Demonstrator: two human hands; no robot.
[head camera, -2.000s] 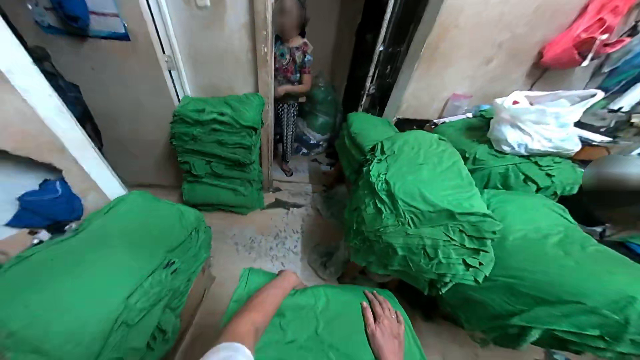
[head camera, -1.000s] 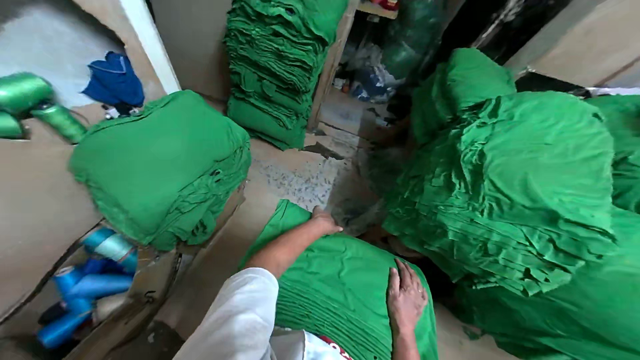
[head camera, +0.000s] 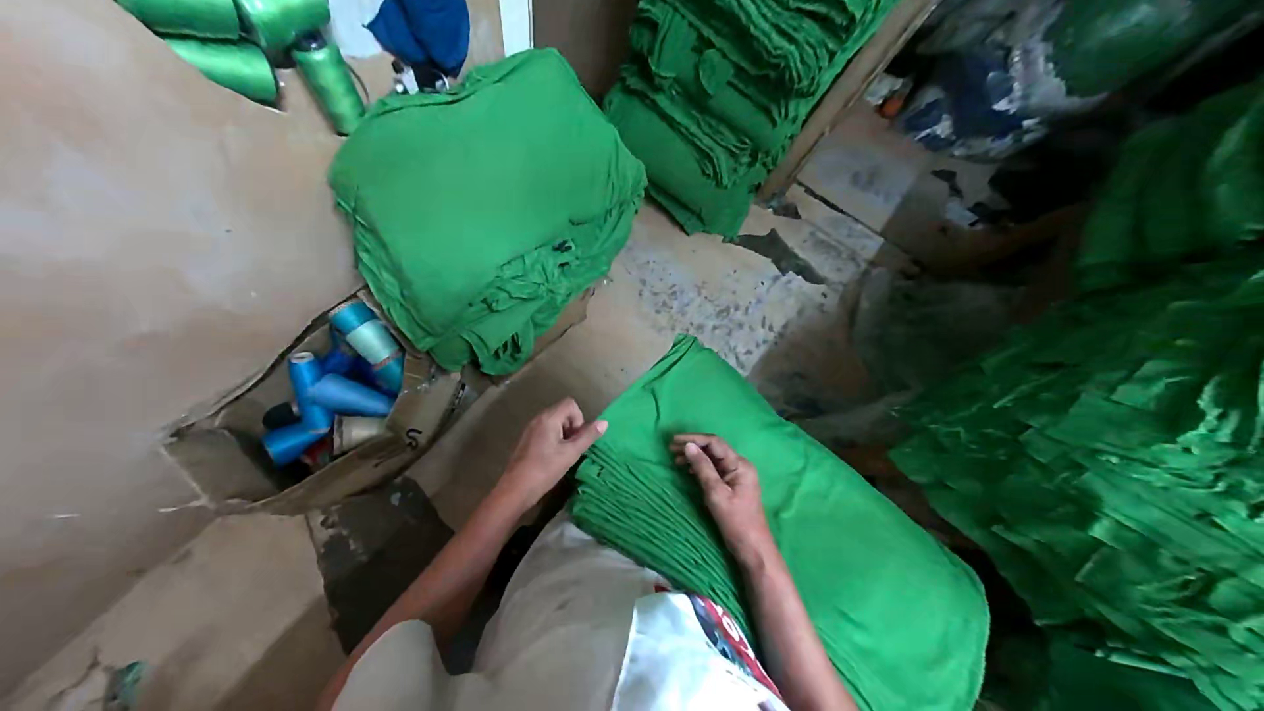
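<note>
A layered stack of green fabric pieces (head camera: 790, 474) lies close against my body, with its many edges showing on the near left side. At the stack's left corner is my left hand (head camera: 555, 446), its thumb and fingers brought together at the fabric's edge; whether a layer is pinched between them is unclear. Over the top of the same stack, my right hand (head camera: 719, 474) has curled fingers, with thumb and fingertips close together. I cannot tell if it grips any cloth.
Left of centre sits another green fabric pile (head camera: 484, 188); a taller pile (head camera: 731, 89) stands behind it. A cardboard box (head camera: 420, 420) holds blue thread cones (head camera: 346, 393). Green thread cones (head camera: 286, 30) lie at upper left. Large green piles (head camera: 1116, 464) fill the right side.
My right hand, flat on the stack before, has come toward its left side with curled fingers. My left hand has drawn back to the stack's left corner. The view has swung down and left.
</note>
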